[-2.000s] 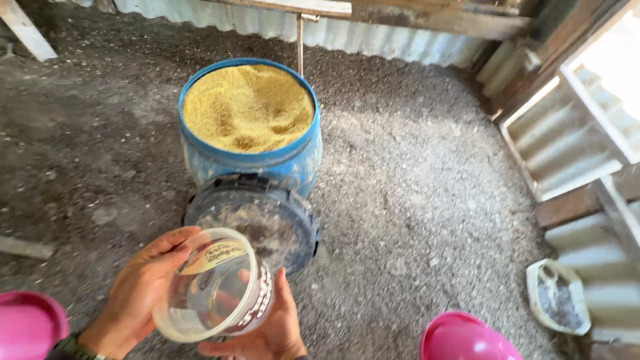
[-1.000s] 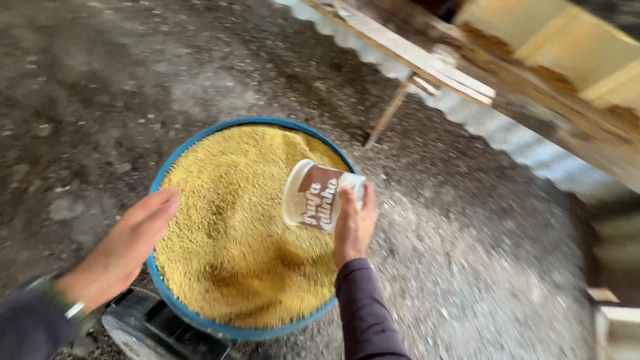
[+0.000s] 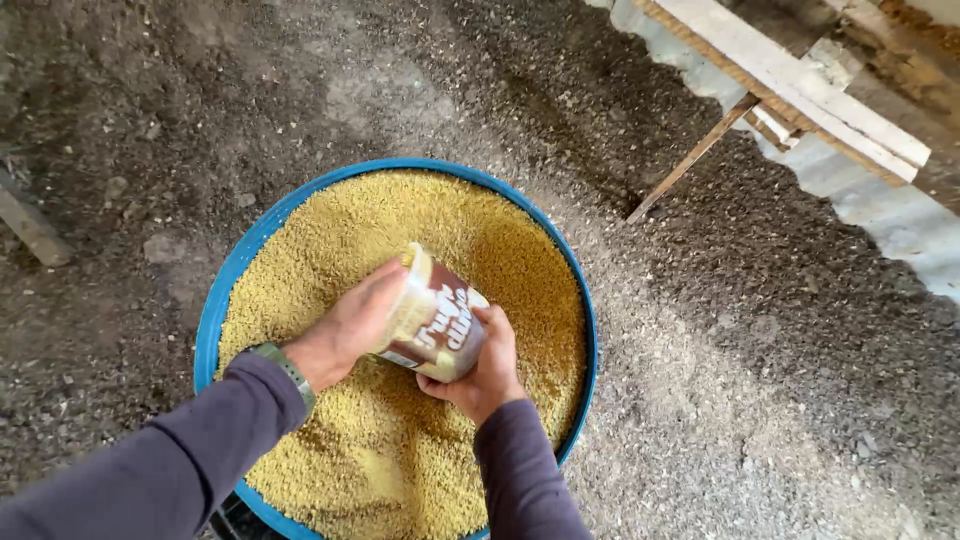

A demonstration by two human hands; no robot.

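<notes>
A blue plastic drum (image 3: 591, 330) holds coarse yellow meal or ground feed (image 3: 360, 217) close to its rim. Tilted on its side just over the feed is a clear plastic tub (image 3: 442, 322) with a brown printed band, and yellow feed shows inside it. My right hand (image 3: 484, 367) grips the tub around its base. My left hand (image 3: 360, 315), with a green watch band at the wrist, lies against the tub's open mouth; its fingertips are partly hidden there.
Dirt and litter floor (image 3: 735, 420) surrounds the drum. A wooden plank (image 3: 795, 75) with a thin stick (image 3: 694, 157) under it runs along corrugated metal sheeting (image 3: 862, 210) at upper right. A piece of wood (image 3: 34, 225) lies at far left. Part of a black object (image 3: 244, 517) shows below the drum.
The tub looked empty two seconds ago and now has feed in it. My left hand, apart from the tub one second ago, has moved right to its mouth. The view has moved closer over the drum.
</notes>
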